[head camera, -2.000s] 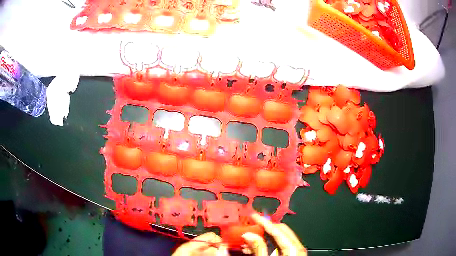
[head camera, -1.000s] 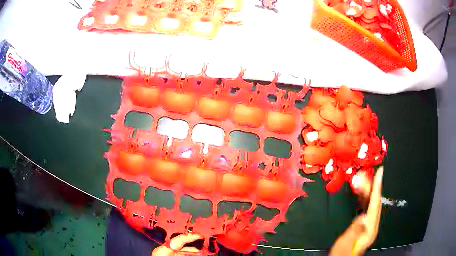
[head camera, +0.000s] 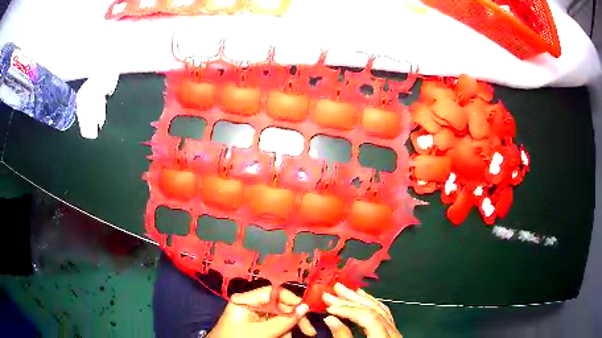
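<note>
A large red moulded sheet (head camera: 270, 171) lies on the dark green bench, with rows of rounded pads, open holes and ragged edges. Its near edge hangs at the bench's front edge. My left hand (head camera: 254, 315) pinches the sheet's near edge between thumb and fingers. My right hand (head camera: 356, 313) is beside it, its fingers on a folded red part at the sheet's near right corner. Both hands are cut off by the bottom edge of the picture. A pile of separated red pieces (head camera: 462, 142) with white patches lies right of the sheet.
A white covering (head camera: 142, 49) spans the far side, bearing a second moulded sheet (head camera: 198, 8) and an orange-red perforated basket (head camera: 508, 30) of pieces. A water bottle (head camera: 39, 89) and white cloth (head camera: 92, 109) are at left. A whitish strip (head camera: 525, 236) lies below the pile.
My right hand was at the pile a second ago and is now back at the sheet's near edge beside my left hand. The view has tilted, so the bench things sit higher.
</note>
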